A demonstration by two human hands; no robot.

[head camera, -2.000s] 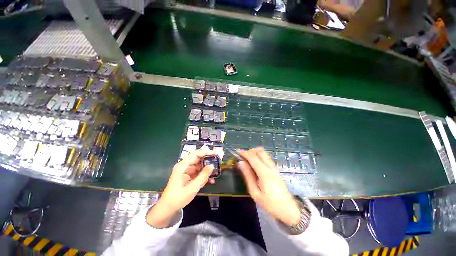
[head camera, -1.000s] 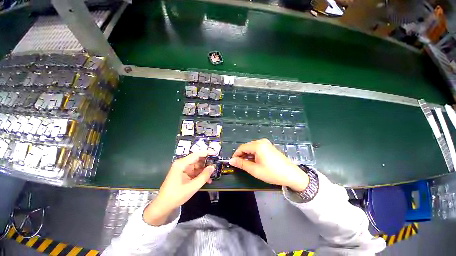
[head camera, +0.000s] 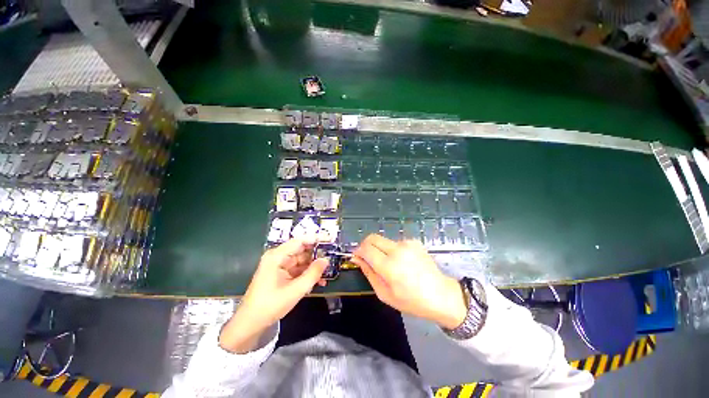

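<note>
My left hand [head camera: 281,281] holds a small black electronic unit [head camera: 331,264] between its fingertips at the bench's front edge. My right hand [head camera: 400,276] grips thin tweezers [head camera: 344,253], whose tip is at the unit. A small yellow-orange strip [head camera: 349,265] shows at the unit's right side. Behind my hands lies a clear blister tray [head camera: 404,202]. Its left columns hold grey and white square cells [head camera: 309,169], some with yellow edges; its right pockets are empty. The tips of the tweezers are too small to see in detail.
A tall stack of filled trays [head camera: 70,186] stands at the left. A metal rail [head camera: 513,134] runs behind the blister tray. Beyond it, another black unit [head camera: 313,86] lies on the green belt. White strips [head camera: 680,194] lie far right. A blue stool [head camera: 605,312] is below the bench.
My right hand has come in to the unit from the right, bringing the tweezers to it. My left hand still holds the unit. The view has shifted slightly, and the belt unit appears further left.
</note>
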